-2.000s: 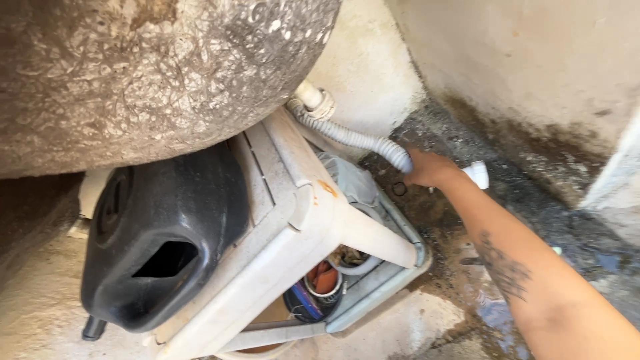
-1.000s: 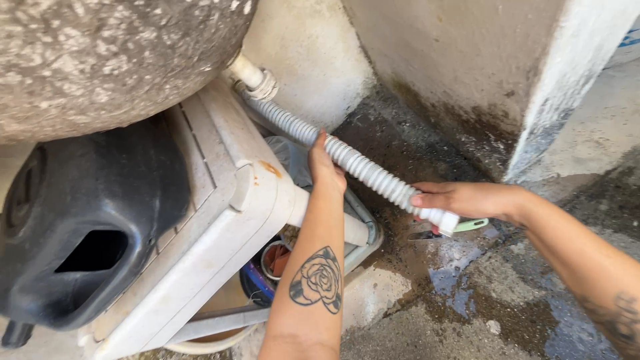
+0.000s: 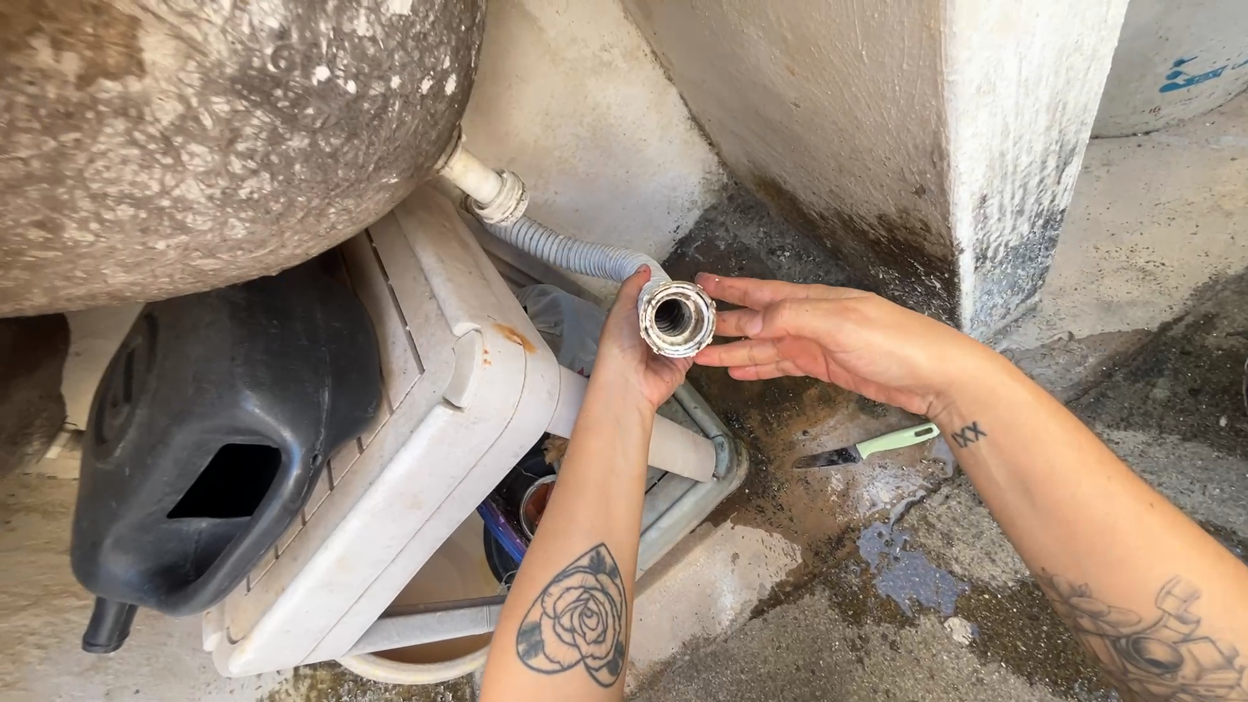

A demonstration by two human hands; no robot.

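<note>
A grey corrugated drain hose (image 3: 575, 248) hangs from the white pipe fitting (image 3: 497, 198) under the rough stone-like basin (image 3: 234, 127). My left hand (image 3: 634, 341) grips the hose near its free end, whose round, dirty rim (image 3: 677, 319) faces up toward me, showing the dark opening. My right hand (image 3: 809, 336) is at the right side of that end, its fingers apart and the fingertips at or very near the rim; whether they touch is hard to tell. A knife with a light green handle (image 3: 897, 440) lies on the wet concrete below my right hand.
A white plastic stand (image 3: 419, 458) with containers on its lower shelf is at the left, bearing a black plastic jug (image 3: 224, 429) under the basin. A stained wall (image 3: 829, 127) rises behind the hose. Wet patches mark the concrete floor (image 3: 819, 624).
My left hand has come into view and taken hold of the hose. The hose end, earlier pointing right in my right hand, now faces me; my right hand's fingers have opened beside it.
</note>
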